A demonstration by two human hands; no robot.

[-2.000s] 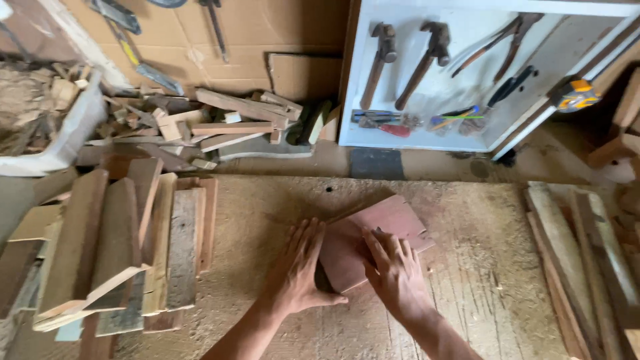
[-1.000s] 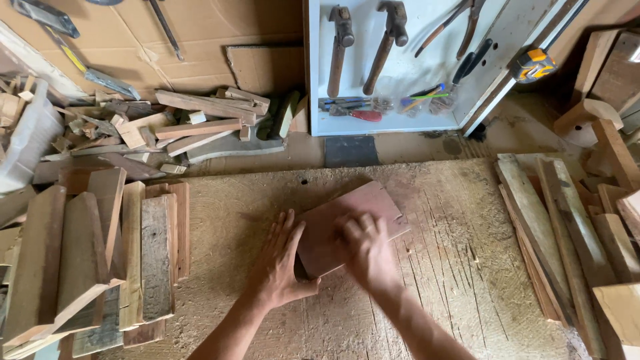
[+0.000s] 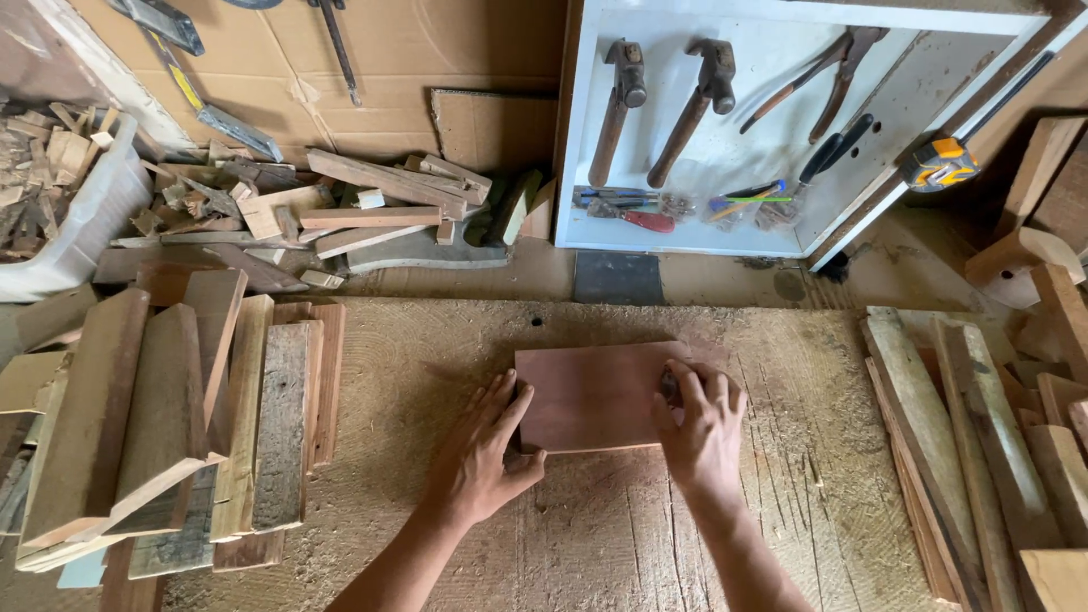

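Observation:
A flat reddish-brown wooden board (image 3: 595,395) lies on the rough wooden workbench (image 3: 408,535), its long side running left to right. My left hand (image 3: 484,450) rests at the board's left end, fingers against its edge and thumb by the lower left corner. At the right end, my right hand (image 3: 704,421) curls its fingers around a small dark object (image 3: 670,387) pressed on the board's face; most of it is hidden by the fingers, so its kind cannot be told.
Stacked wood offcuts (image 3: 280,425) flank the left side, more planks (image 3: 935,442) the right. Behind stand a scrap heap (image 3: 382,200), a plastic bin (image 3: 93,204) of scraps and a white-blue cabinet (image 3: 688,242) holding hammers (image 3: 693,110) and pincers (image 3: 837,76). A tape measure (image 3: 941,164) hangs beside it.
The board has turned from a slant to lie nearly square to the bench. My right hand has moved to its right end, and my left hand stays at its left edge.

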